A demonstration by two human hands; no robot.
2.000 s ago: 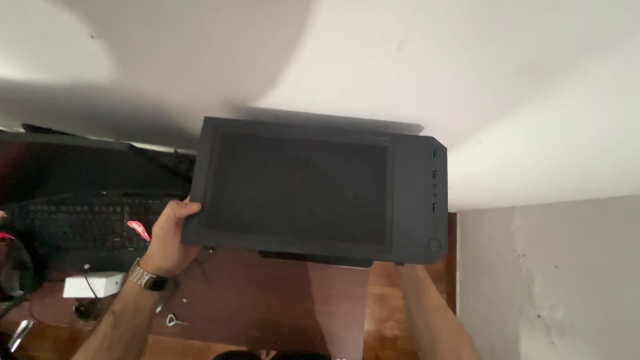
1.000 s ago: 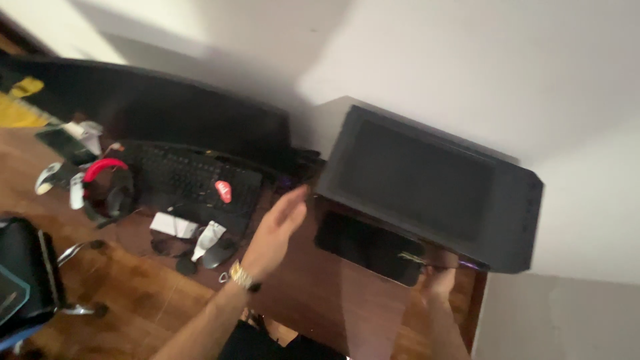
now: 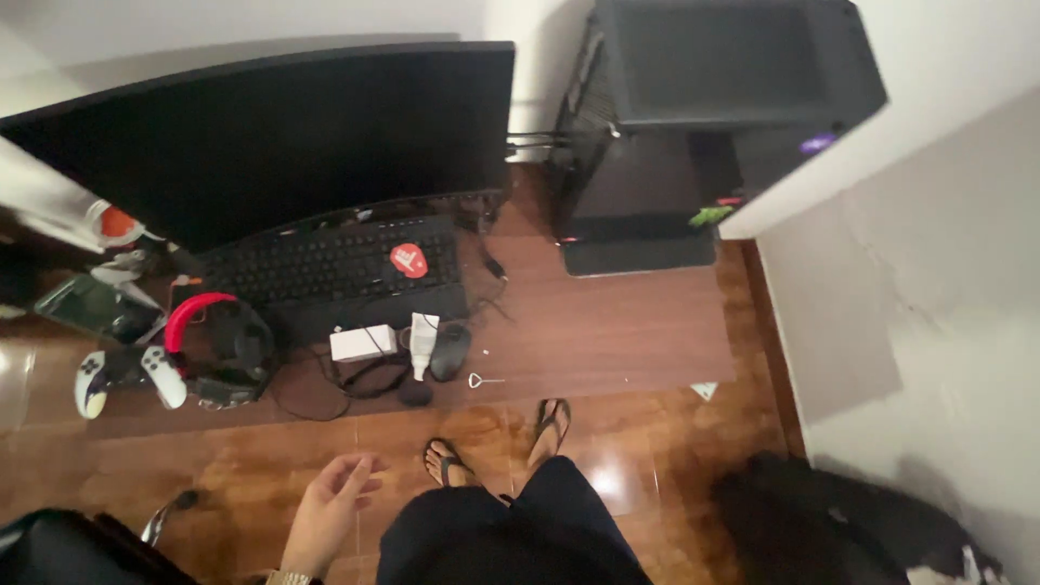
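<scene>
My left hand [image 3: 340,491] hangs in front of the desk's near edge with its fingers loosely bent, holding nothing; a metal watch band shows at the wrist. My right hand is out of view. A black computer case [image 3: 658,179] stands upright at the desk's back right, beside the wall, its glass side facing me. To its left are a wide black monitor [image 3: 325,134] and a black keyboard [image 3: 325,268] with a red sticker. A white box [image 3: 363,344], a white tube [image 3: 422,345], a black mouse [image 3: 449,352] and a small metal SIM-eject-like pin [image 3: 479,380] lie nearer me.
Red and black headphones [image 3: 199,313], a white game controller [image 3: 162,378] and a phone-like device [image 3: 101,307] lie at the left. Cables run behind the keyboard and case. A black chair part [image 3: 73,548] is at lower left; a dark bag-like object [image 3: 845,520] is at lower right by the wall.
Both hands were at the computer case two seconds ago; now it stands on the desk released. My left hand has drawn back toward me, and my right hand has left view.
</scene>
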